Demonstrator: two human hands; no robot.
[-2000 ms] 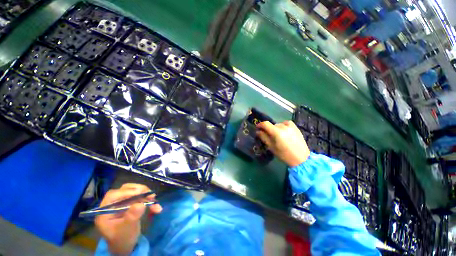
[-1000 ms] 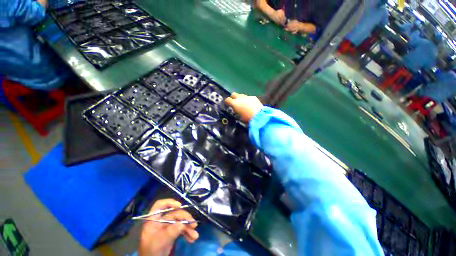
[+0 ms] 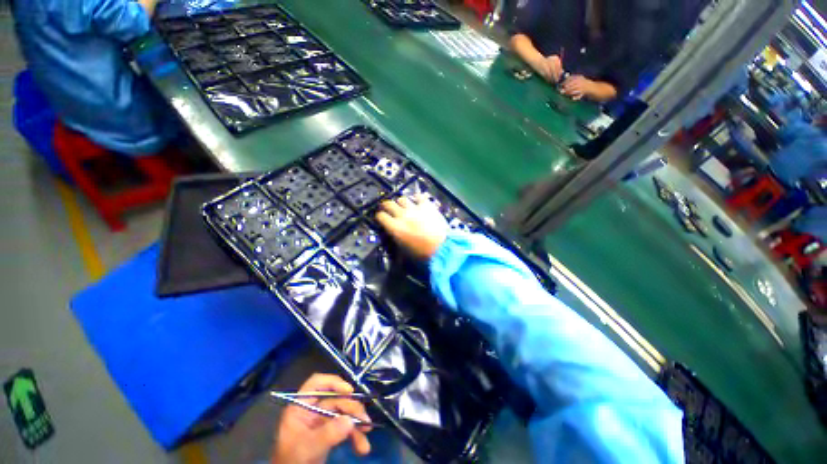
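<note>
The left blister tray (image 3: 292,288) lies on the green bench in front of me. Matte black housings (image 3: 264,227) fill its far and left pockets; near pockets are empty and shiny. A light holed piece (image 3: 386,167) sits in a far pocket. My right hand (image 3: 414,224) is over the tray's far right part, fingers down at a pocket; what its fingertips touch is hidden. My left hand (image 3: 325,423) is low at the tray's near edge and holds silvery tweezers (image 3: 313,405), their prongs pointing left.
A blue bin (image 3: 172,340) and an empty black tray (image 3: 207,236) are below left. A smocked person (image 3: 86,77) sits at upper left by another filled tray (image 3: 263,63). Another person's hands (image 3: 562,77) work across the bench. A grey metal post (image 3: 635,136) rises at right; another tray is at lower right.
My right hand has gone from the small black box to the left tray, then further over its pockets. The view has swung left. My left hand keeps the tweezers.
</note>
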